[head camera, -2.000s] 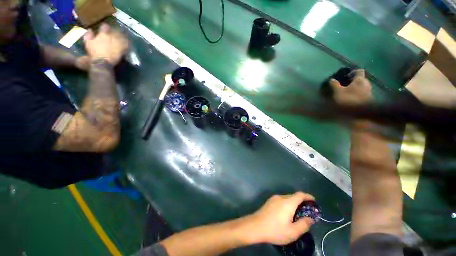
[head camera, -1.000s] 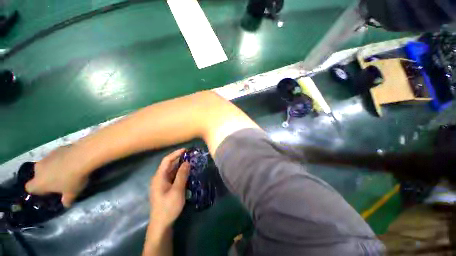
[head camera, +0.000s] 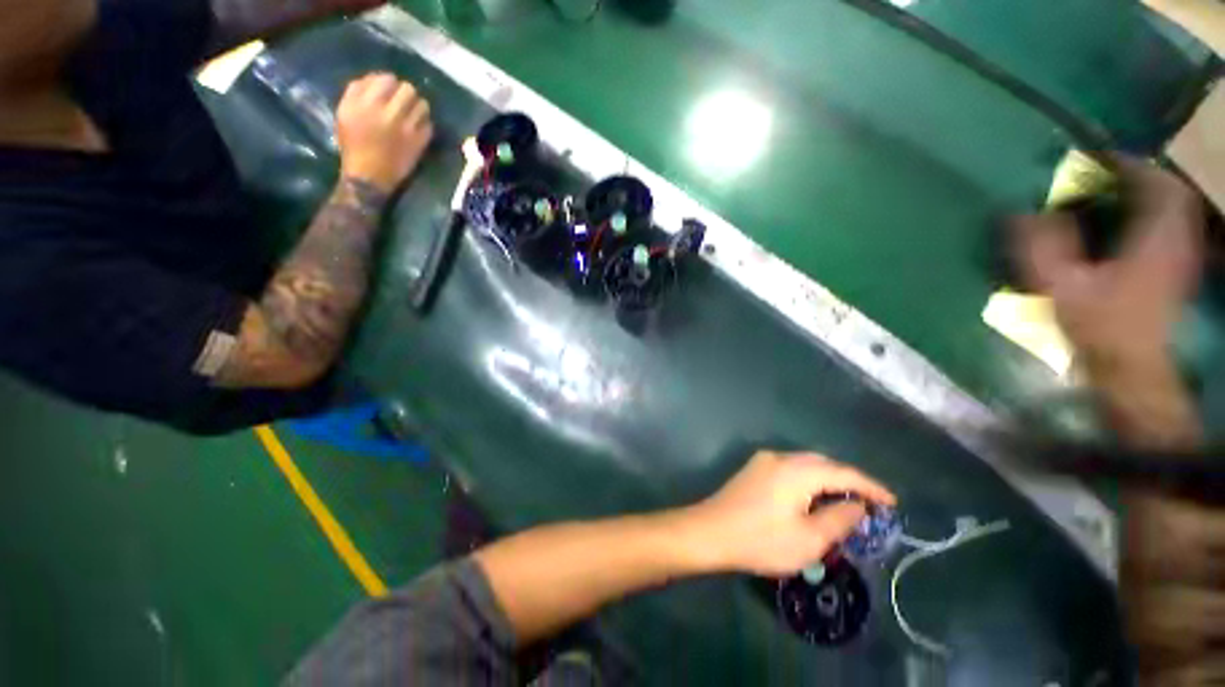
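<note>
My left hand (head camera: 786, 517) grips a blue-silver round circuit disc (head camera: 875, 532) by its edge, low on the right of the bench. A black round housing (head camera: 824, 603) lies open end up just below my fingers, with a pale green dot and red wire at its upper rim. A white lead (head camera: 918, 542) runs right from the disc. My right hand (head camera: 1128, 269) is blurred, over the belt's right side, with its fingers around a dark round object (head camera: 1099, 226) whose details are smeared.
Several open black housings (head camera: 638, 274) with discs and red wires are grouped by the white rail (head camera: 806, 310). A mallet (head camera: 438, 263) lies left of them. A coworker's tattooed forearm (head camera: 320, 293) rests on the bench at left. Yellow-tan card pieces (head camera: 1028, 330) lie near my right hand.
The view has turned. My right hand has moved from the housing group at far left to over the belt at right. One more housing stands in the group than two seconds ago.
</note>
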